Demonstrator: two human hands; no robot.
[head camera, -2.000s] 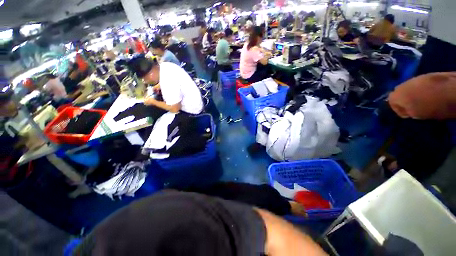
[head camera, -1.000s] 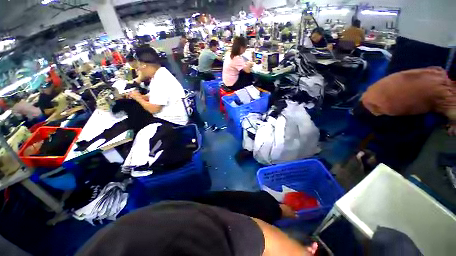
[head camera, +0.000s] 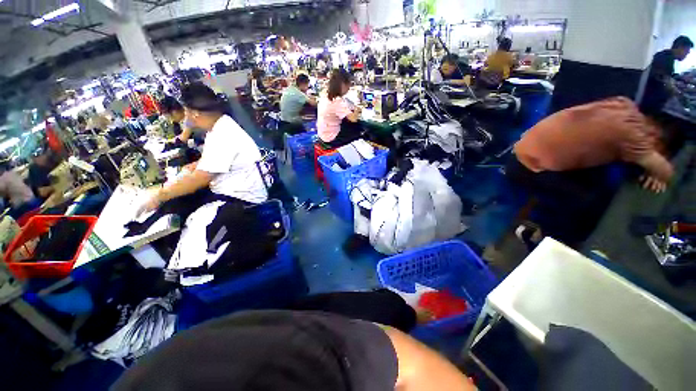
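The blue plastic basket (head camera: 436, 263) stands on the floor in front of me. A red fabric bundle (head camera: 443, 304) and a white piece lie inside it. Right of it is a pale table (head camera: 588, 294) with thin metal legs and dark grey cloth (head camera: 584, 359) over its near part. My dark short sleeve and bare arm cross the bottom centre; the arm runs out of the lower edge, so its hand is not seen. A black-clad limb with a skin-coloured end lies beside the basket; I cannot tell whether it is a hand or foot. Neither of my hands is identifiable.
A large white-grey bundle (head camera: 416, 206) sits beyond the basket. A person in a rust top (head camera: 584, 137) bends over a dark table at right. A person in white (head camera: 233, 160) works at left, near a red basket (head camera: 49, 246) and a blue basket of black-and-white pieces (head camera: 252, 275).
The view has turned rightward, so most surroundings have shifted left. More of the dark table at right now shows. The rust-topped person's arm and hand are now visible. The red bundle remains in the basket.
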